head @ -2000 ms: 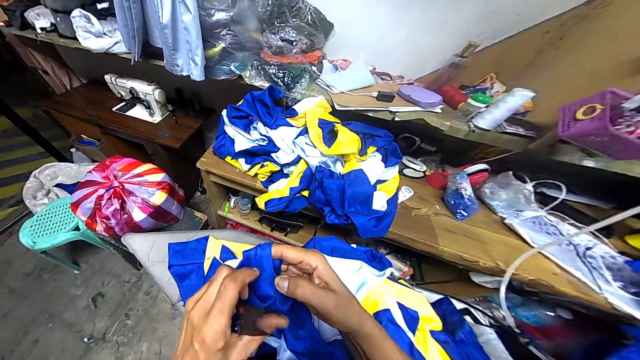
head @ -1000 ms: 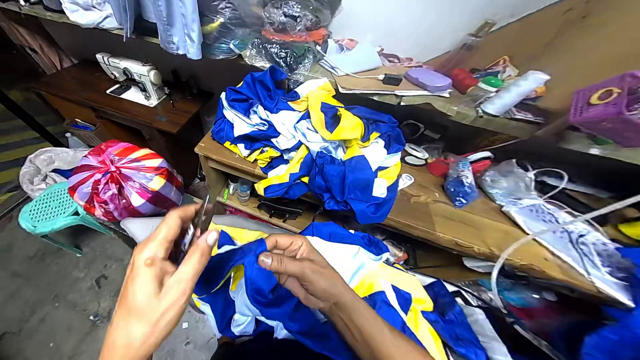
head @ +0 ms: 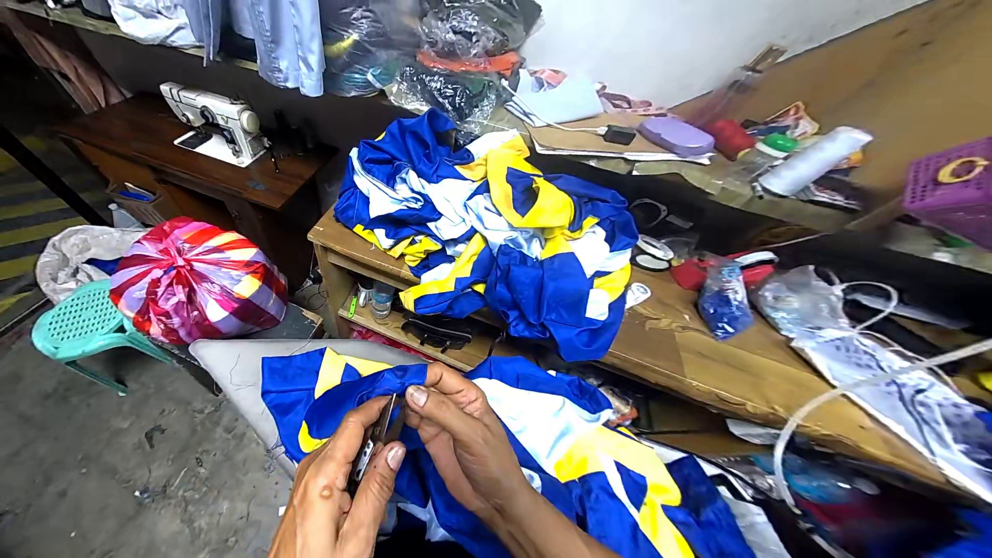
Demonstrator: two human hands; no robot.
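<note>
My left hand [head: 341,480] grips a pair of small dark thread snips [head: 374,446] between thumb and fingers, its blades pointing up at the cloth edge. Pinched in my right hand [head: 457,426] is the blue edge of a blue, white and yellow garment [head: 542,411], close against the tips of the snips. The garment spreads below both hands and off to the right, partly over a grey padded surface [head: 232,372]. Beyond the hands, a heap of similar blue, white and yellow cloth [head: 511,271] lies on the wooden bench.
The wooden bench [head: 697,356] runs to the right, with plastic bags [head: 725,298], papers and a white cable [head: 806,411] on or over it. At left are a red striped bundle [head: 198,279], a green plastic stool [head: 81,325] and a white sewing machine [head: 213,124].
One second ago my left hand held the snips up, apart from my right hand. It has since come in beside my right hand, with the blades now at the cloth edge.
</note>
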